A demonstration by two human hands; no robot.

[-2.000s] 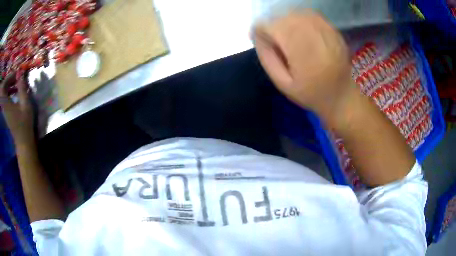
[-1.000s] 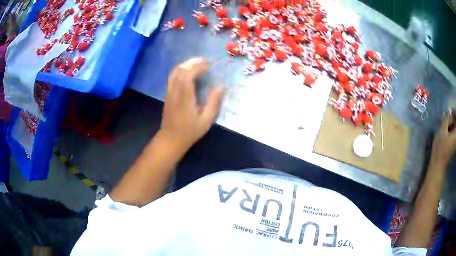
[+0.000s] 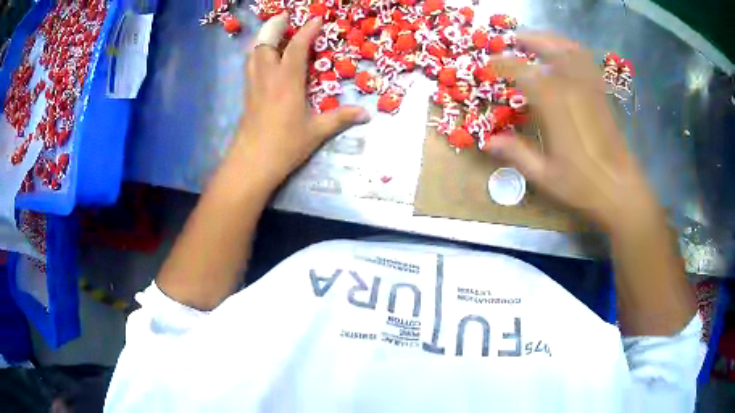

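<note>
A loose heap of red-and-white figurines (image 3: 403,44) lies on the metal table in front of me. My left hand (image 3: 282,101) is at the heap's left edge, thumb and fingers apart, with figurines beside its fingertips. My right hand (image 3: 564,121) is blurred over the heap's right side, thumb and fingers spread; whether it touches any figurine is unclear. A tan cardboard pad (image 3: 451,189) lies under the heap's near right part and partly under my right hand. A small round white dish (image 3: 507,186) sits on the pad.
A blue crate (image 3: 109,149) with a white liner and loose figurines stands at the left, with a white label (image 3: 130,55) on its side. Another blue crate (image 3: 48,302) is below it. A small group of figurines (image 3: 618,71) lies on the table at the right.
Both hands have moved to the heap, the right one coming in from the far right edge. The view has shifted, so the heap and pad appear further left.
</note>
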